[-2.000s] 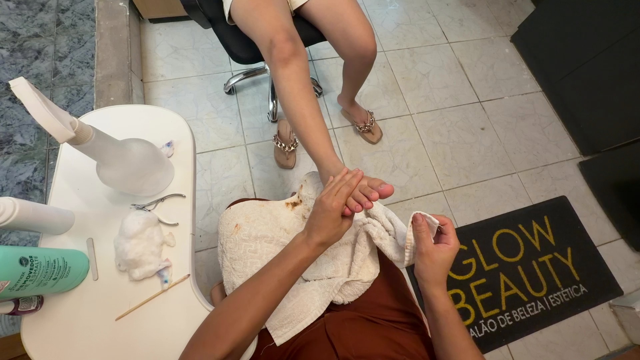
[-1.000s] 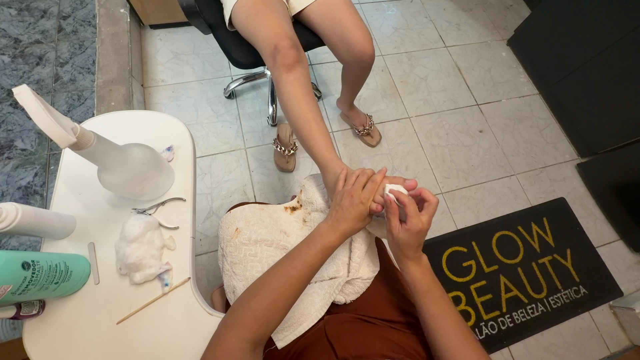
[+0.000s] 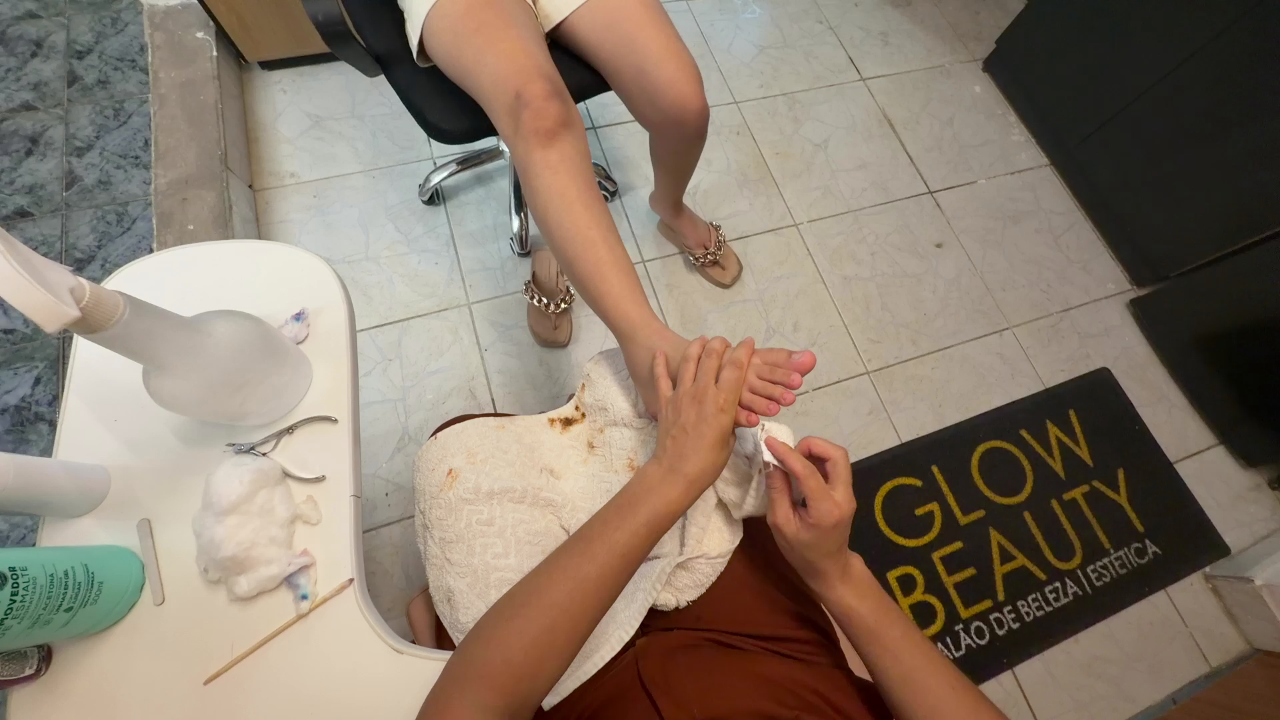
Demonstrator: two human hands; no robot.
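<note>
A person's bare foot [image 3: 775,385] rests on a cream terry towel [image 3: 530,500] spread over my lap. My left hand [image 3: 700,415] lies across the top of that foot with its fingers wrapped over it. Just below the toes, my right hand [image 3: 810,495] pinches a folded edge of white cloth, which looks like the towel's corner [image 3: 775,437], between thumb and fingers. Brown stains mark the towel near the ankle.
On the white table [image 3: 320,290] at left stand a spray bottle [image 3: 230,365] and a green bottle [image 3: 75,595], with cuticle nippers [image 3: 285,440], cotton [image 3: 245,525], a nail file [image 3: 151,560] and a wooden stick [image 3: 280,630]. A sandal [image 3: 548,300] and a doormat [image 3: 1020,520] lie on the tiles.
My right hand has moved down from the toes, where it was a second ago, and the toes show again. Two seconds ago it held the towel's end farther right. My left hand stays on the foot.
</note>
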